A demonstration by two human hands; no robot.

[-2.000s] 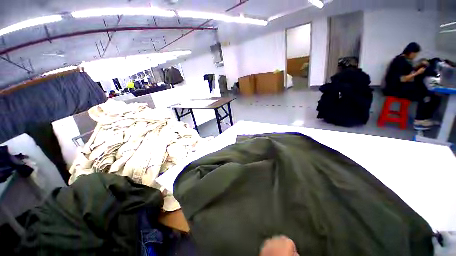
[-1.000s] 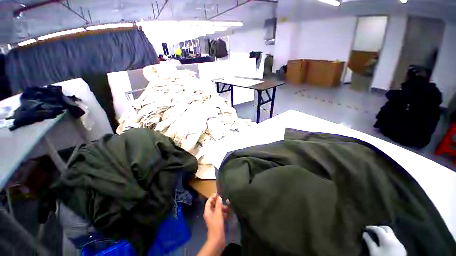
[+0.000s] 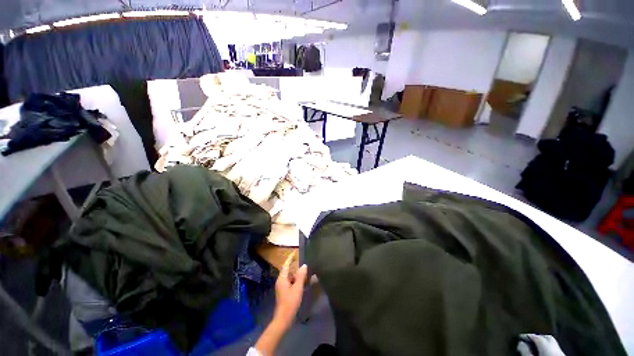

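Observation:
A dark green jacket (image 3: 445,271) lies spread over the white table (image 3: 410,170) and hangs over its near left edge. My left hand (image 3: 289,286) is bare and raised beside the jacket's left edge. Its fingertips are slightly apart, and no cloth shows between them. My right hand (image 3: 542,345) wears a white glove and lies against the jacket at the bottom right. The frame's edge cuts it off, so its grip cannot be made out.
A green garment pile (image 3: 167,236) covers a blue plastic crate (image 3: 139,344) at left. Cream garments (image 3: 257,139) are heaped beyond it. A folding table (image 3: 365,115) stands behind. A black garment bundle (image 3: 570,170) and part of a red plastic stool (image 3: 620,221) are at right.
Since the first frame the view has turned left, and my left hand has moved to the jacket's left edge. In the last second its fingers have spread slightly, and my gloved right hand sits lower in view.

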